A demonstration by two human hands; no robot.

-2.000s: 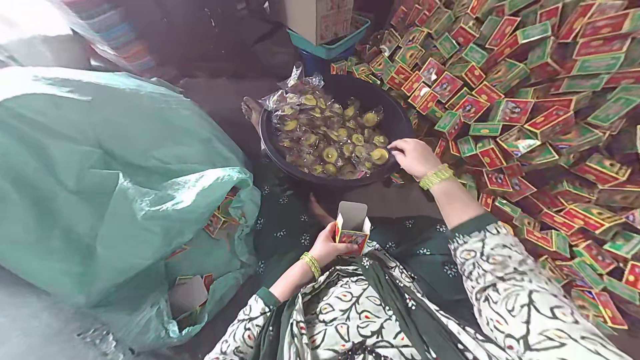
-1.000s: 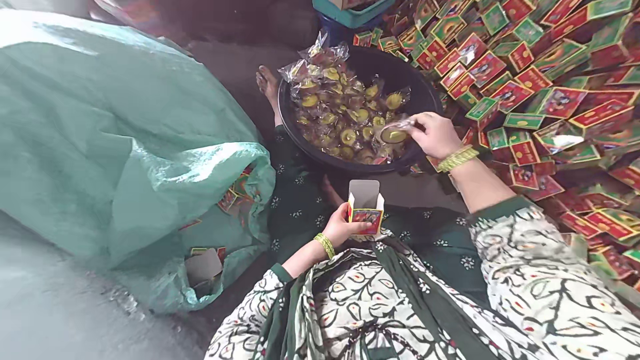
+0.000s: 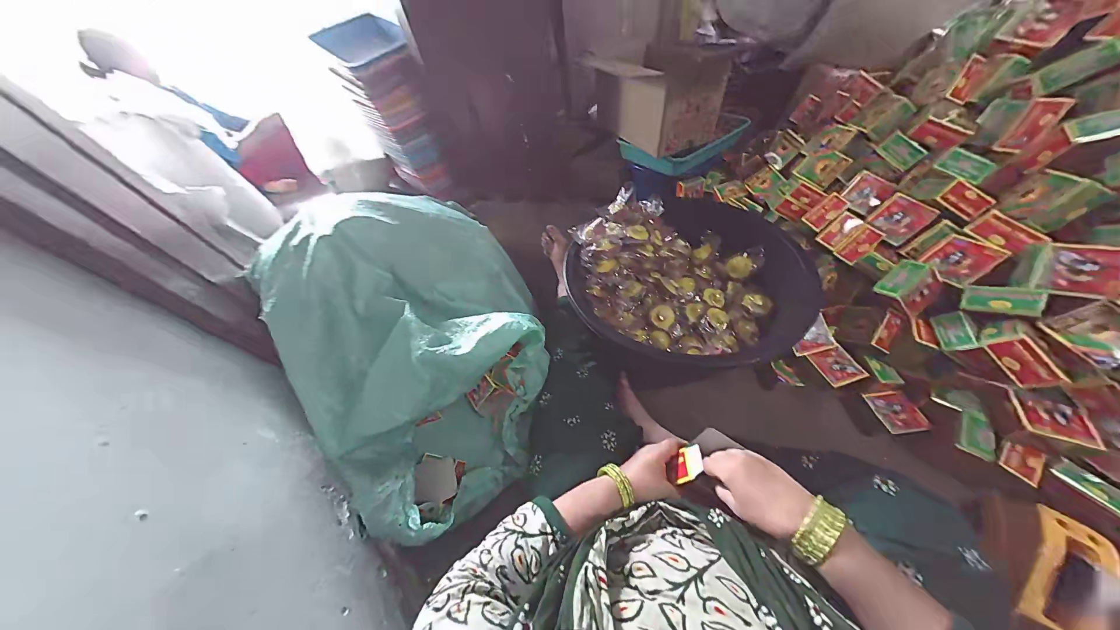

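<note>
Low over my lap, my left hand [image 3: 656, 471] holds a small red and yellow cardboard box [image 3: 688, 465] with its grey flap up. My right hand [image 3: 759, 490] is at the box's open end, its fingers bent against the flap; whether it holds anything else is hidden. Beyond my hands stands a dark round tub [image 3: 792, 306] with many small yellow, round items in clear plastic wrappers [image 3: 662, 316]. To the left, a green plastic sack [image 3: 385, 289] lies with its mouth toward me, and cardboard boxes [image 3: 436, 479] show inside.
A large heap of red and green boxes [image 3: 962, 254] covers the right side. Behind the tub are a teal crate [image 3: 687, 159] and a carton [image 3: 661, 109]. A person in white [image 3: 166, 149] is at the upper left, beside stacked trays [image 3: 398, 105]. A yellow object [image 3: 1063, 560] lies at lower right.
My right hand has moved from the tub's right rim down to the box in my left hand. It held a wrapped item over the tub a second ago. The view has swung up and left.
</note>
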